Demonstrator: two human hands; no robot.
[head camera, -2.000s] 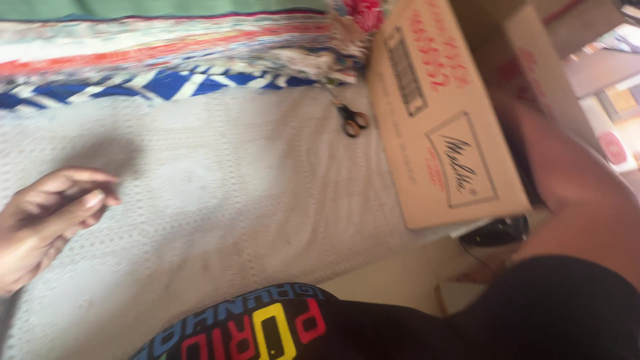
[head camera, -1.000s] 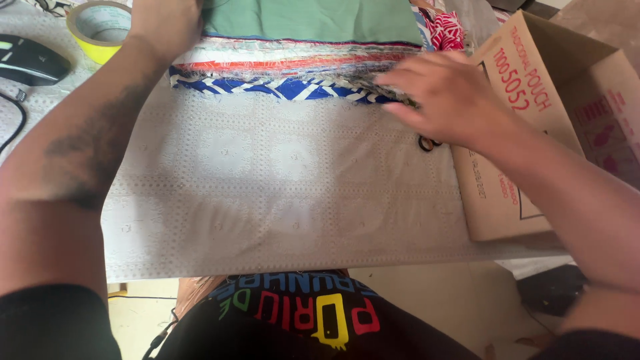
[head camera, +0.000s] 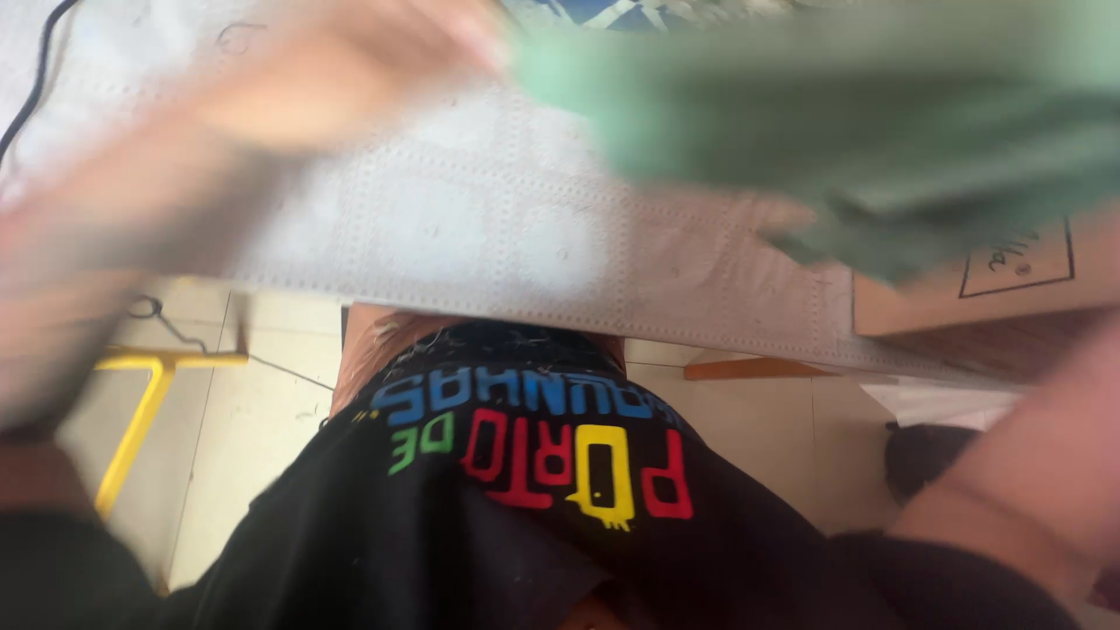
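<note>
Green cloth (head camera: 787, 114), blurred by motion, stretches over the upper right of the view, above the white patterned tablecloth (head camera: 490, 219). At the cloth's left corner is my left hand (head camera: 429, 44), strongly blurred; the fingers seem to meet the fabric, but their grip is unclear. My right hand is not visible; only the right forearm shows at the right edge, below the cloth. Behind the green cloth, a strip of blue and white patterned fabric (head camera: 604, 12) shows at the top edge.
A cardboard box (head camera: 919, 302) lies at the table's right side, partly covered by the green cloth. A dark cable (head camera: 39, 83) runs at the upper left. Below the table edge are a yellow metal frame (head camera: 144, 420) and a dark object (head camera: 927, 459) on the floor.
The green cloth, flat at the back of the table a second ago, now spreads raised and blurred toward the right and over part of the box. The view has shifted down.
</note>
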